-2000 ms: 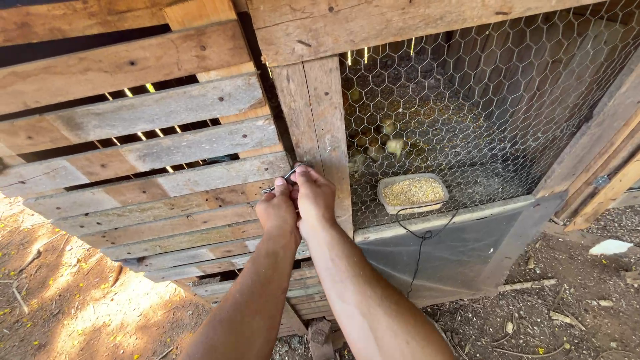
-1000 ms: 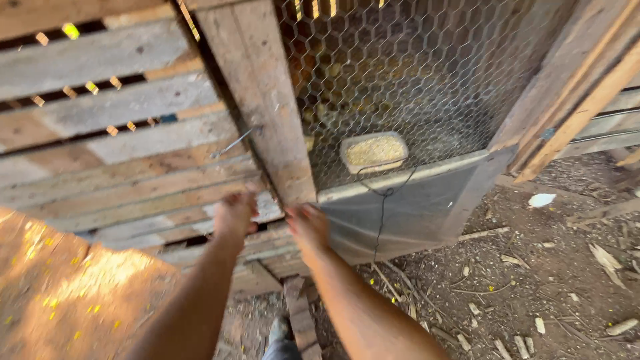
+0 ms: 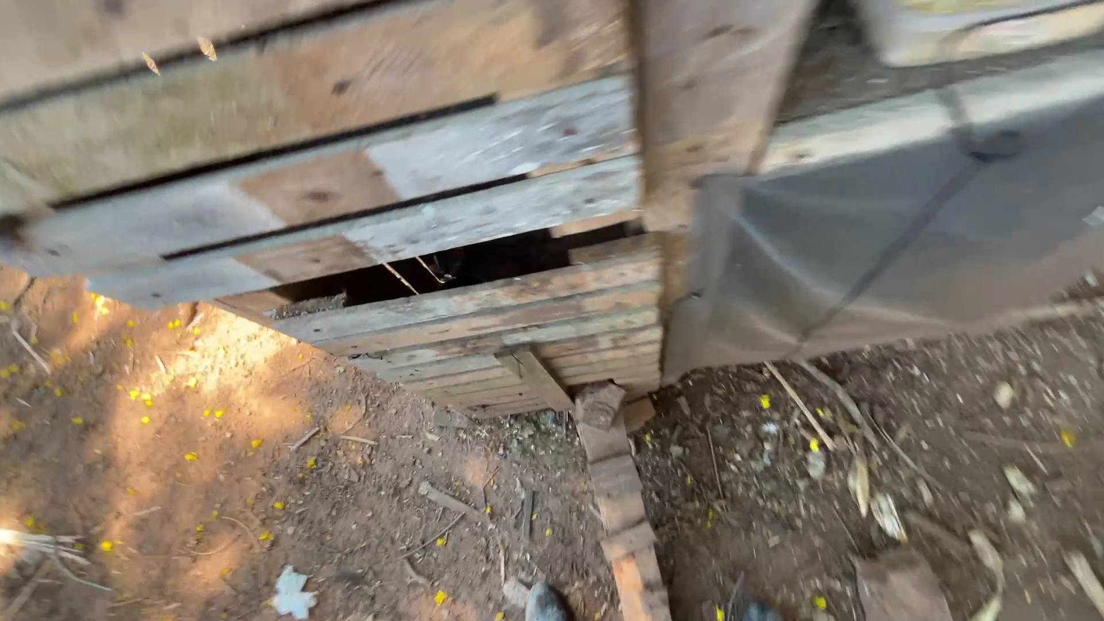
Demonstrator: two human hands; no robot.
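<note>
Neither of my hands shows in the head view now. A wall of weathered wooden slats (image 3: 483, 147) fills the upper left, with a dark gap between two of its boards. To its right stands an upright wooden post (image 3: 716, 78). Grey sheeting (image 3: 862, 224) covers the lower panel on the right, and a dark cord (image 3: 918, 211) hangs across it. At the top right edge, part of a pale container (image 3: 914, 39) is visible, blurred.
A row of bricks (image 3: 617, 492) runs along the ground from the foot of the slats. Twigs, dry husks (image 3: 887, 516) and a pale leaf (image 3: 294, 593) lie on the dirt. A shoe tip (image 3: 546, 601) shows at the bottom edge.
Both hands were together at the slats' edge, then apart there; now they are out of view. The view has swung down toward the ground.
</note>
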